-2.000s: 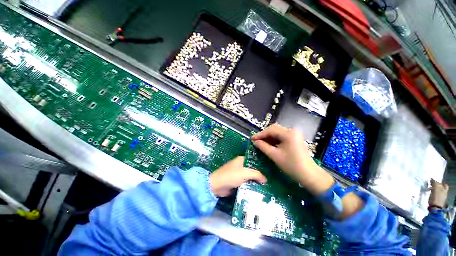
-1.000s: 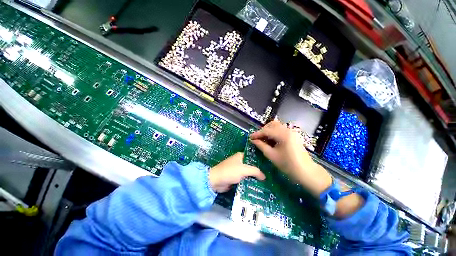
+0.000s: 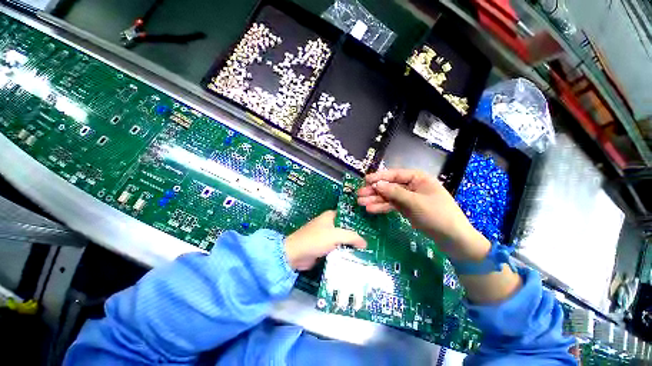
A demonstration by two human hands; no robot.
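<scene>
A green circuit board [image 3: 422, 304] lies in front of me, its left part under my hands. My left hand [image 3: 318, 241] rests at its left edge, thumb and index finger apart, with no part visible between them. My right hand [image 3: 411, 200] is over the board's upper left corner, thumb and fingertips close together; whether a tiny part is between them is hidden. More green board [image 3: 121, 154] with a few blue components [image 3: 168, 196] extends to the left.
Black bins [image 3: 309, 80] of cream components stand behind the rail [image 3: 193, 91]. A bin of blue components [image 3: 482, 196] and a clear bag [image 3: 516, 118] are right. Red-marked cutters [image 3: 136, 32] lie upper left. A whitish sheet [image 3: 572, 221] lies far right.
The view has shifted slightly, so bins and boards appear further left. My right fingertips have drawn back slightly from the board's corner. Another person's hand at the far right has left the view.
</scene>
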